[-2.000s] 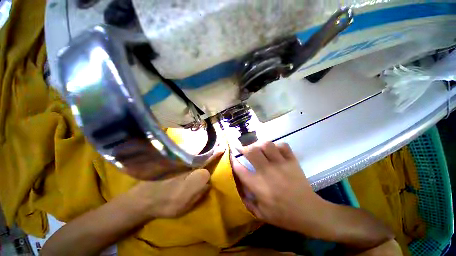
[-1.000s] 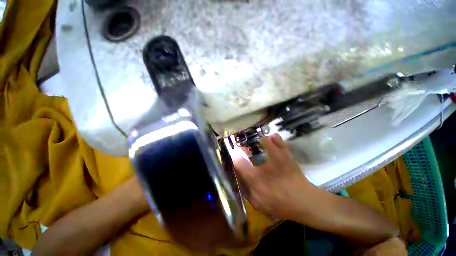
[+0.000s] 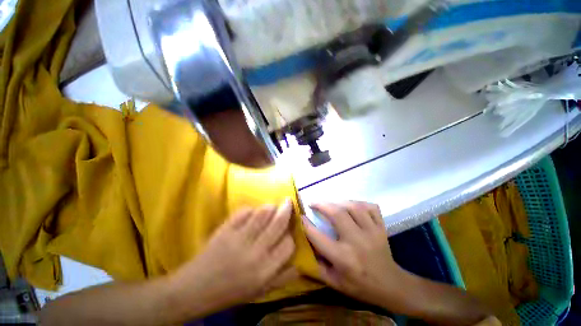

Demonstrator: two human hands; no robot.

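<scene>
A mustard-yellow garment piece (image 3: 172, 191) lies under the white sewing machine head (image 3: 274, 38), its edge running from the bright needle area toward me. My left hand (image 3: 245, 251) holds the cloth from on top, fingertips close to this edge, thumb hidden. My right hand (image 3: 350, 245) grips the cloth edge from the right, below the needle area. Both hands are in front of the presser foot (image 3: 280, 143), which is partly lost in glare. A chrome curved guard (image 3: 207, 83) hides part of the cloth behind it.
More yellow cloth (image 3: 38, 146) is heaped at the left. A teal-green mesh basket (image 3: 551, 223) with yellow pieces stands at the lower right. White strands (image 3: 516, 105) hang by the machine. A pale measuring tape (image 3: 459, 204) follows the table edge.
Both hands have moved back from the needle toward me. My left hand has come out from behind the chrome guard. The view has shifted, and more cloth shows left of the needle.
</scene>
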